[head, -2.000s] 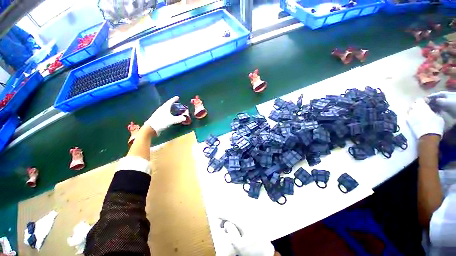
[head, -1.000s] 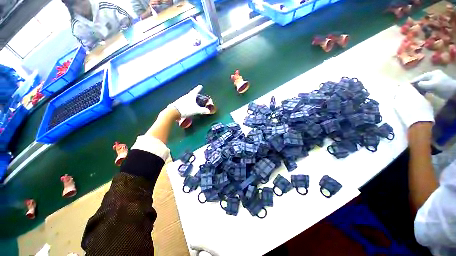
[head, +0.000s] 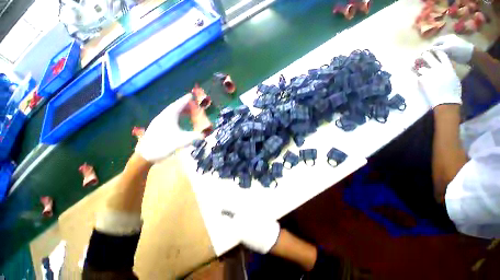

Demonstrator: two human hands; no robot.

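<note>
My left hand point(head: 169, 131), in a white glove, reaches over the belt's near edge with thumb and fingers around a pink figure part point(head: 199, 118). Another pink part point(head: 201, 96) stands just beyond the fingertips. A figure part with a dark piece on it point(head: 225, 82) is farther right on the belt. My right hand point(head: 259, 232), also gloved, is low over the white sheet's front edge. A small dark strapped piece point(head: 227, 213) shows at its fingertips; the glove blends into the sheet. The heap of dark strapped pieces point(head: 296, 115) lies right of my left hand.
The green conveyor belt point(head: 142, 109) carries spaced pink parts point(head: 87, 175). Blue trays point(head: 164, 65) stand beyond it. Cardboard point(head: 170, 213) covers the near left. At right a neighbouring worker's gloved hands point(head: 441, 82) work below a pink-red heap point(head: 449, 16). A blue stool point(head: 384, 202) is underneath.
My left hand has let go of the part with the dark piece, drawn back toward me and closed around another pink part. My right hand has come farther into view. The view has shifted.
</note>
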